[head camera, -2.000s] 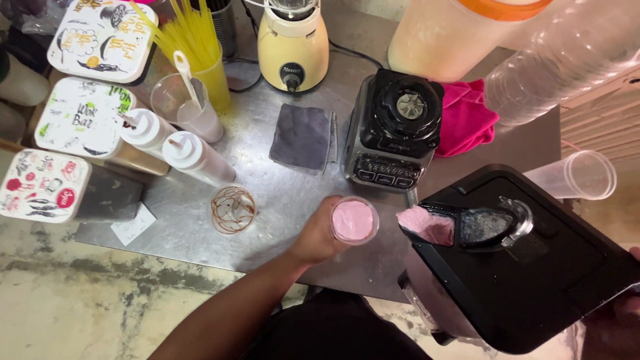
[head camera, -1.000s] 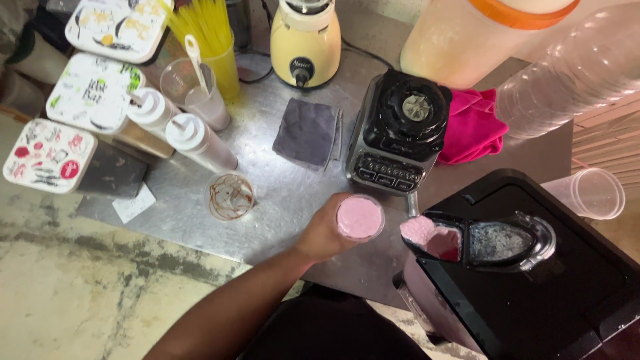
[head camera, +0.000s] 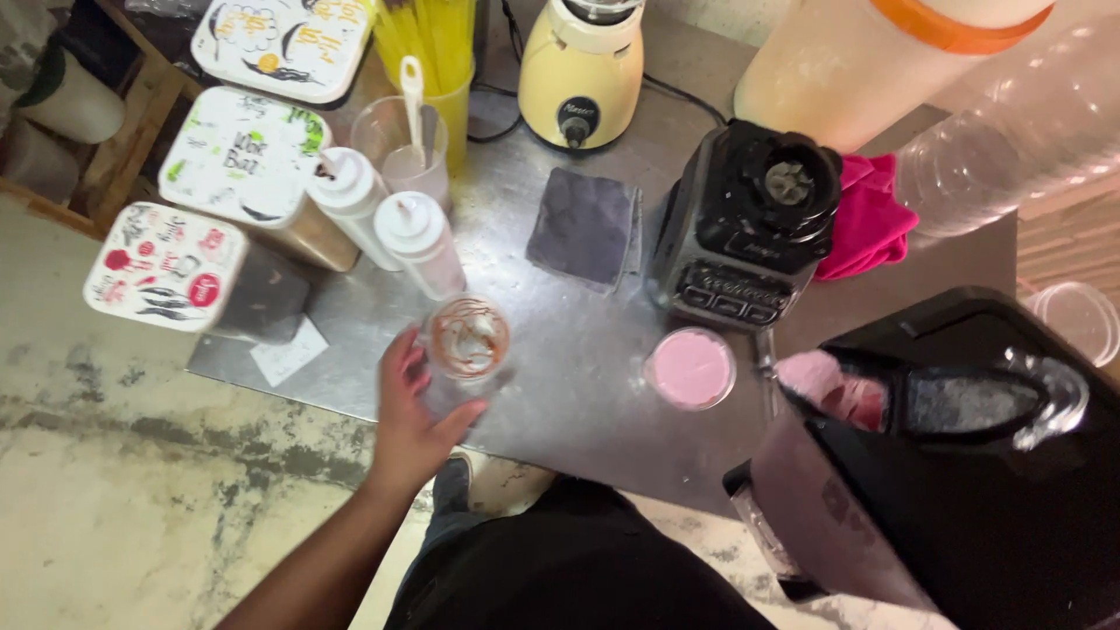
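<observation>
My left hand (head camera: 429, 402) is spread with thumb and fingers apart at the near side of a clear cup (head camera: 469, 337) streaked inside with brown sauce; whether it touches the cup is hard to tell. A cup filled with pink drink (head camera: 691, 368) stands on the steel table, in front of the blender base. At the right, a blender pitcher with a black lid (head camera: 971, 490) is tilted, and pink mix shows at its open spout (head camera: 831, 385). My right hand is out of sight.
Two squeeze bottles (head camera: 420, 241) and lidded tubs (head camera: 166, 267) stand at the left. Behind are a folded grey cloth (head camera: 582, 227), a yellow blender base (head camera: 580, 83) and a black blender base (head camera: 752, 232). A pink cloth (head camera: 866, 219) and an empty clear cup (head camera: 1078, 324) are at the right.
My left hand has let go of the pink-filled cup, which now stands on the table, and has moved left to the sauce-streaked cup.
</observation>
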